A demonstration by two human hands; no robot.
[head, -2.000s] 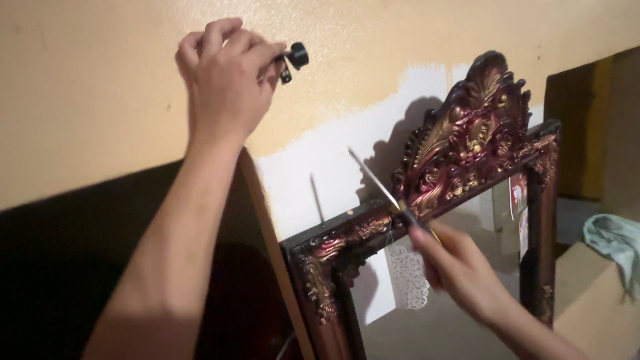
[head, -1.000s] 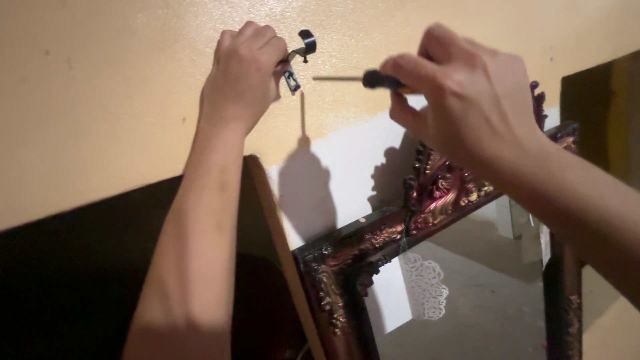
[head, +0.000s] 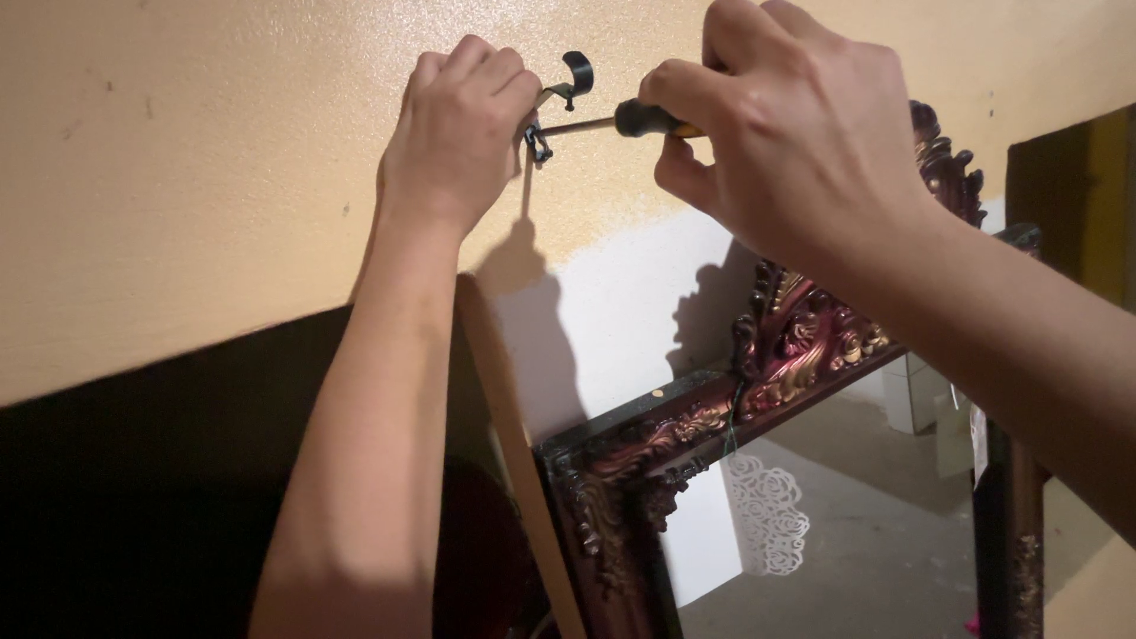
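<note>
A small black metal bracket [head: 577,74] with a curved, hook-like end is held against the yellowish wall by my left hand [head: 466,133], whose fingers hide part of it. My right hand [head: 790,124] grips a screwdriver [head: 643,118] by its black and yellow handle. The shaft points left, and its tip meets the small clip-like lower part of the bracket [head: 538,144], beside my left fingertips. Whether a screw sits there is too small to tell.
Below my right hand stands an ornate dark red and gold mirror frame [head: 657,444] with a carved crest. A white lacy paper [head: 770,515] hangs on the mirror. A dark opening [head: 177,470] lies at lower left, edged by a wooden strip [head: 506,426].
My right hand has risen with the screwdriver from in front of the mirror frame to the bracket, and the tip has closed the gap. My left hand still holds the bracket on the wall.
</note>
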